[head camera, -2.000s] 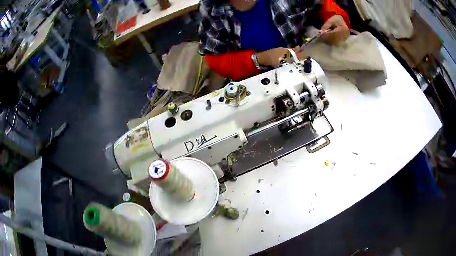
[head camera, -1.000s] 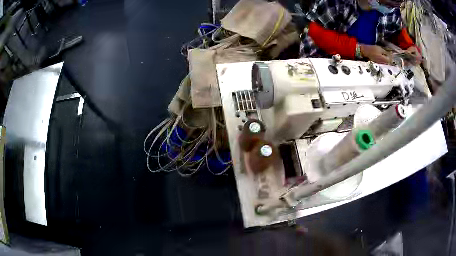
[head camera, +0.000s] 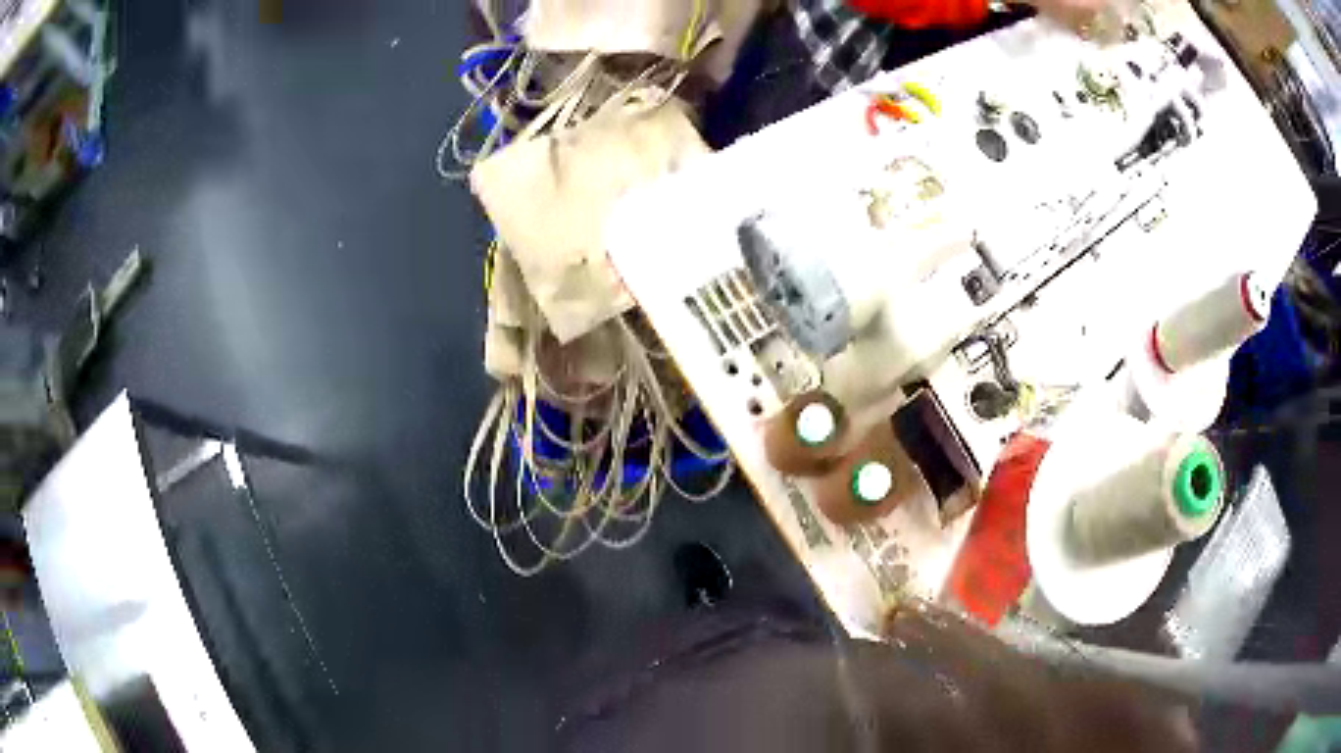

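Note:
Neither of my hands can be made out. A blurred brown shape [head camera: 1030, 699] lies along the bottom edge; I cannot tell what it is. Nearest in front is a white sewing machine [head camera: 941, 236] on a white table [head camera: 662, 221]. A thread cone with a green end [head camera: 1140, 497] stands on a white round holder, and a smaller cone with a red rim [head camera: 1209, 324] is behind it. Two brown spools with pale centres [head camera: 813, 424] sit near the table's left edge. Beige bag pieces [head camera: 566, 213] with long cord-like handles [head camera: 588, 471] hang beside the table.
Blue material [head camera: 552, 441] shows behind the cords. A red piece [head camera: 1003, 530] lies by the green-ended cone. A grey bar [head camera: 1221, 677] crosses at the lower right. A white panel [head camera: 125, 574] stands at the lower left on the dark floor [head camera: 338, 294]. A person's red sleeve [head camera: 927, 12] shows at the top.
The view has swung and moved closer to the machine's rear end. The bag pieces and cords appear lower left of the machine, the other person is mostly cut off, and the brown shape fills more of the bottom.

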